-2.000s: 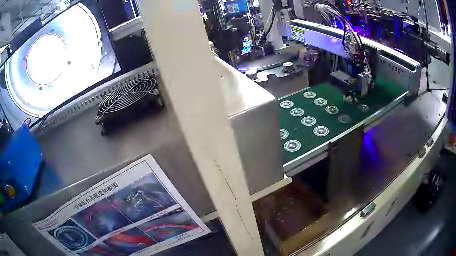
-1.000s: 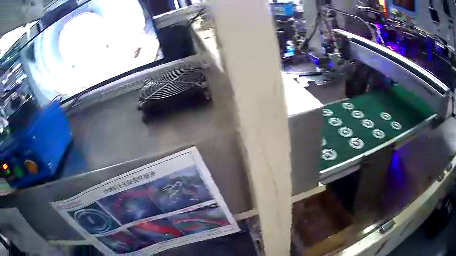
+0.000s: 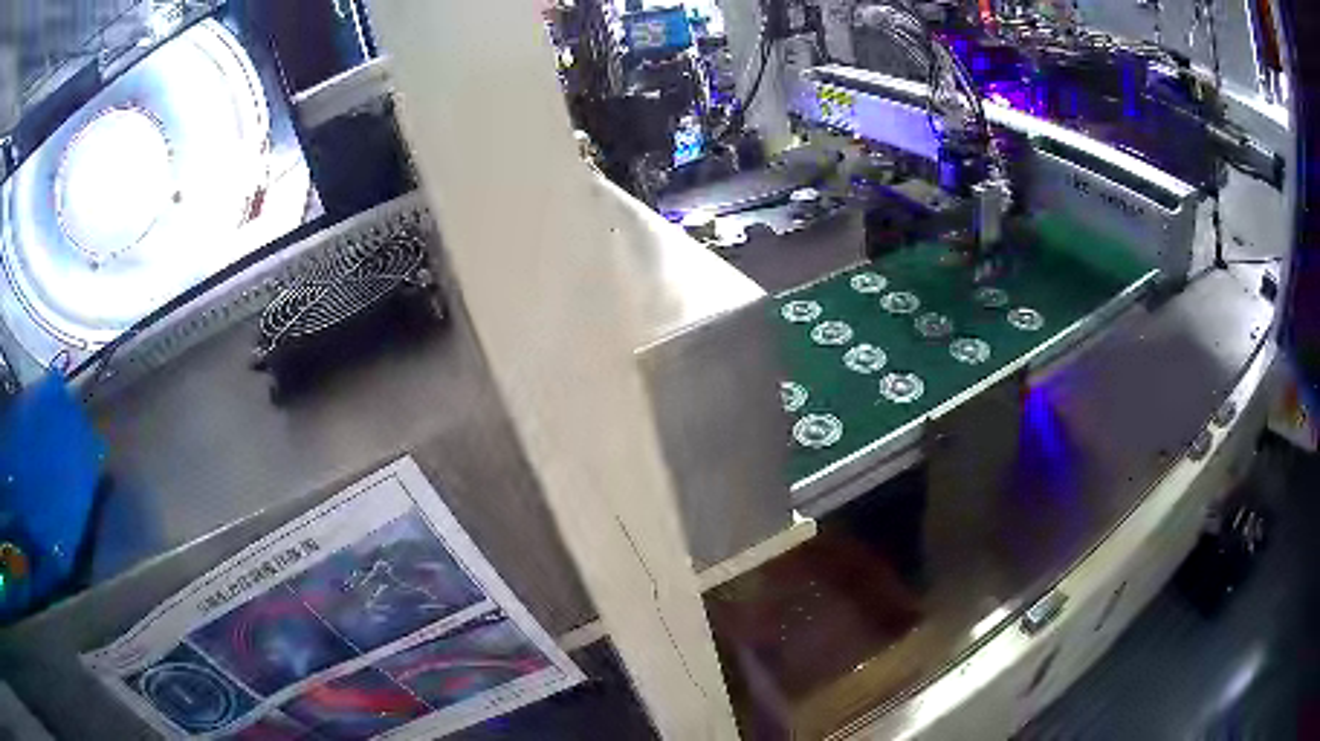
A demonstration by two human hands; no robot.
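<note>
Neither of my hands is in the picture. Silvery round parts point(image 3: 864, 358) with centre holes lie in rows on a green conveyor belt point(image 3: 927, 398) at the right. A dark pick-and-place head point(image 3: 987, 217) with hoses hangs low over the far part of the belt, close to the parts; whether it touches one cannot be told. A bright monitor point(image 3: 188, 174) at the upper left shows a large magnified grey-white ring.
A thick cream post point(image 3: 521, 333) stands between bench and conveyor, a pale cover box point(image 3: 717, 420) beside it. The grey bench holds a black fan point(image 3: 348, 304), a blue control box point(image 3: 51, 471) and a photo sheet point(image 3: 333, 615). A brown bin point(image 3: 825, 623) sits under the conveyor.
The view swung one way and back. The head, away from the belt's front parts one second ago, is over the belt again. More parts show clearly at the belt's far right than two seconds ago.
</note>
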